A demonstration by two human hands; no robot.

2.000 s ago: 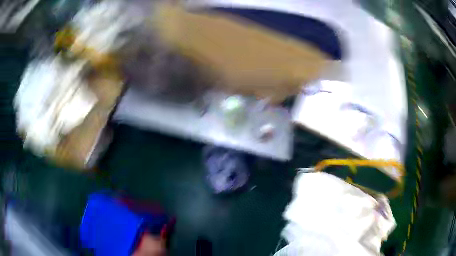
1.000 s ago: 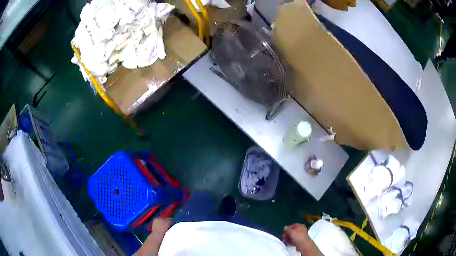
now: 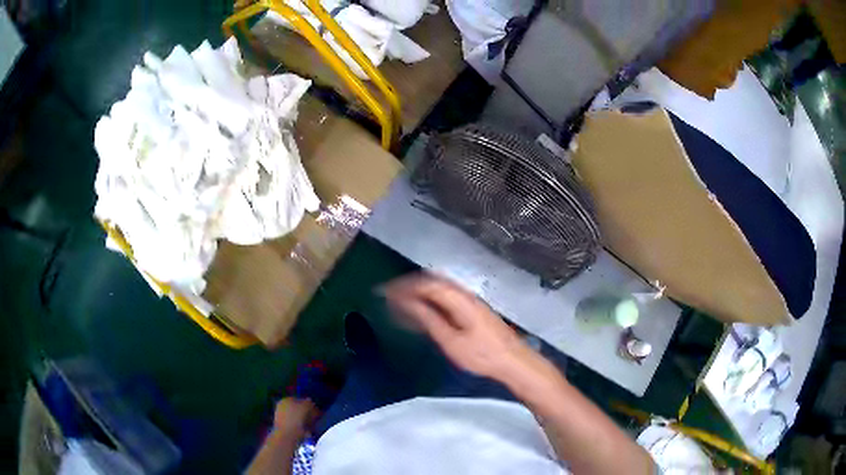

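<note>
A large heap of white cloth pieces (image 3: 199, 158) lies on a brown board trolley (image 3: 325, 250) with yellow tubular rails, ahead and to the left. My right hand (image 3: 450, 320) is bare, stretched forward over the floor between the trolley and a narrow white table, its fingers blurred and apart, holding nothing. My left hand (image 3: 295, 417) is low beside my body, near a blurred dark blue and red shape; its fingers are too small and blurred to read. Neither hand touches the heap.
A round caged fan (image 3: 510, 199) stands on the narrow white table (image 3: 557, 339), with a pale green bottle (image 3: 608, 312) and a small jar (image 3: 635, 346). A tan curved board (image 3: 682, 218) is beyond. White bundles (image 3: 756, 376) lie at right. Another yellow-railed trolley (image 3: 362, 79) is behind the heap.
The view has moved closer to the heaped trolley and the fan. My right hand has reached forward from beside my body. The blue stool and the tub on the floor no longer show clearly.
</note>
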